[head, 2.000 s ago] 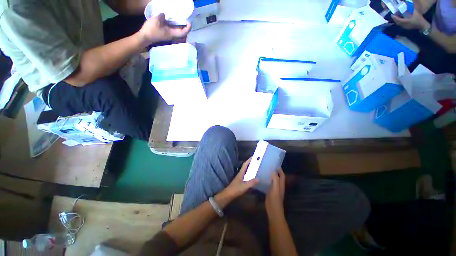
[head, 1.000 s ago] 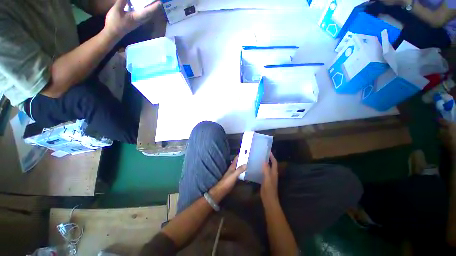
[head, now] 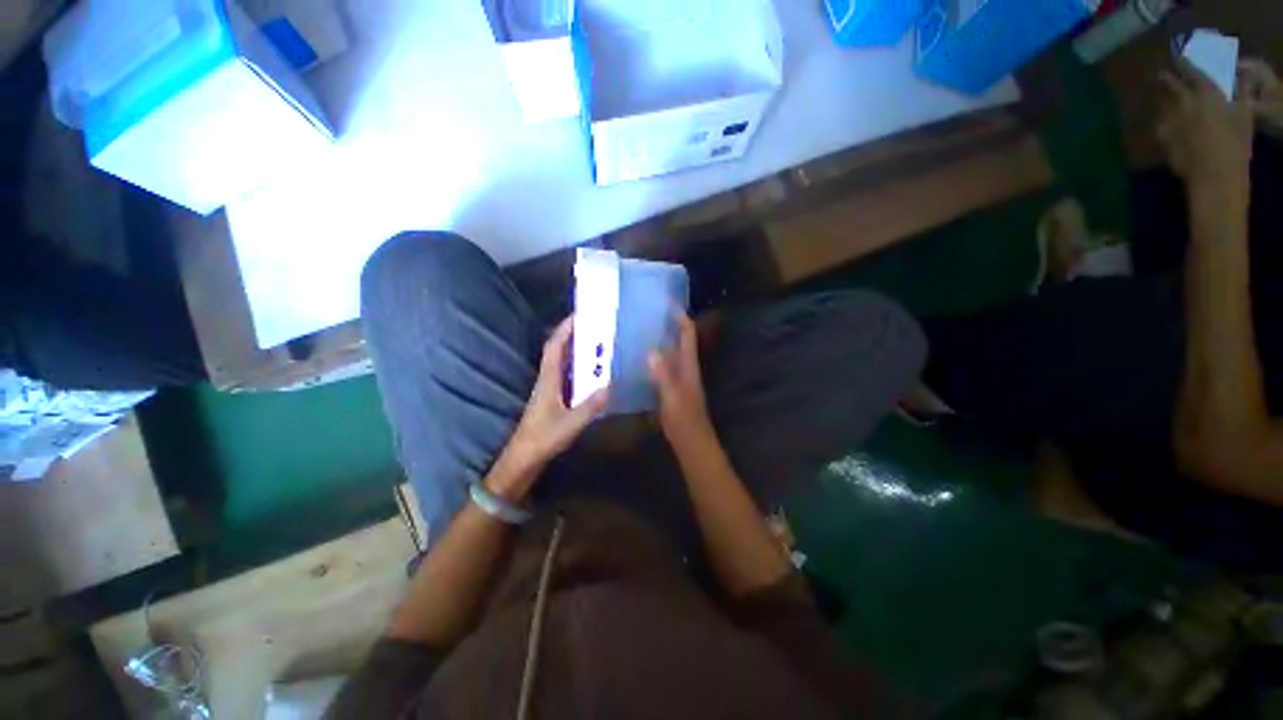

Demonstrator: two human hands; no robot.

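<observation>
A white box-like unit [head: 633, 331] is held upright above my lap. Its narrow left side is bright white with small dark marks low down, and its broad face is greyish. My left hand [head: 553, 408] grips its lower left edge. My right hand [head: 678, 377] is on its right side, slightly blurred. The unit's underside and what it is exactly cannot be told.
An open white carton [head: 675, 120] stands on the white-covered table [head: 408, 155] ahead. A white and blue carton [head: 211, 120] stands at the left. Blue cartons [head: 992, 42] are at the back right. Another person's hand [head: 1203, 120] holds a white item at the right.
The view has tilted down and turned right, so the cartons sit higher and further left in the picture. Both hands still hold the unit, which shows its dark-marked side wider.
</observation>
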